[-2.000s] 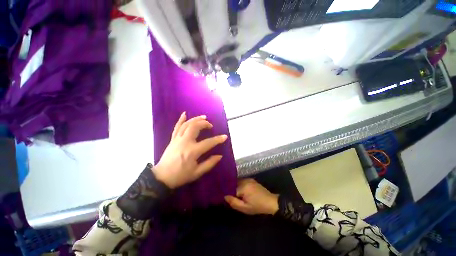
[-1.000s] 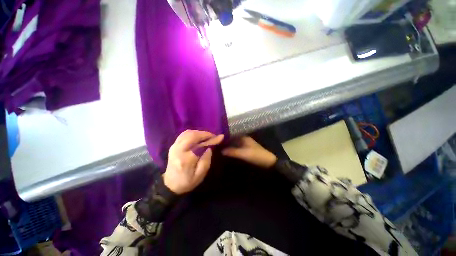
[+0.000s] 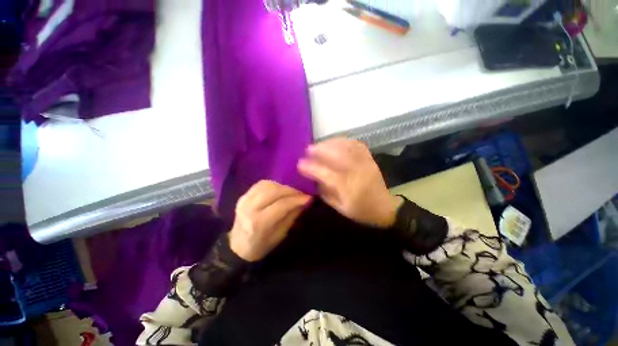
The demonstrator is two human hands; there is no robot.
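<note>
A long purple fabric piece point(image 3: 261, 101) runs from under the needle area point(image 3: 288, 10) down over the table's front edge. My left hand point(image 3: 268, 217) pinches the fabric's right edge near the lap. My right hand point(image 3: 345, 179) is beside it over the same edge, slightly blurred, its fingers bent at the cloth; whether it grips the cloth is hard to tell. The fabric near the needle glows magenta in the lamp light. Most of the machine head is cut off by the top edge.
A purple bundle point(image 3: 108, 61) lies at the left of the table. Thread snips point(image 3: 379, 17) lie right of the needle. A black phone point(image 3: 518, 47) is at the right. Loose purple cloth point(image 3: 149, 270) hangs below the table. A cream sheet point(image 3: 450, 199) and an orange-handled tool point(image 3: 505, 181) are lower right.
The view has tilted down, so the machine head has moved out at the top. My left hand has gone down to the fabric's edge, and my right hand has moved up over it.
</note>
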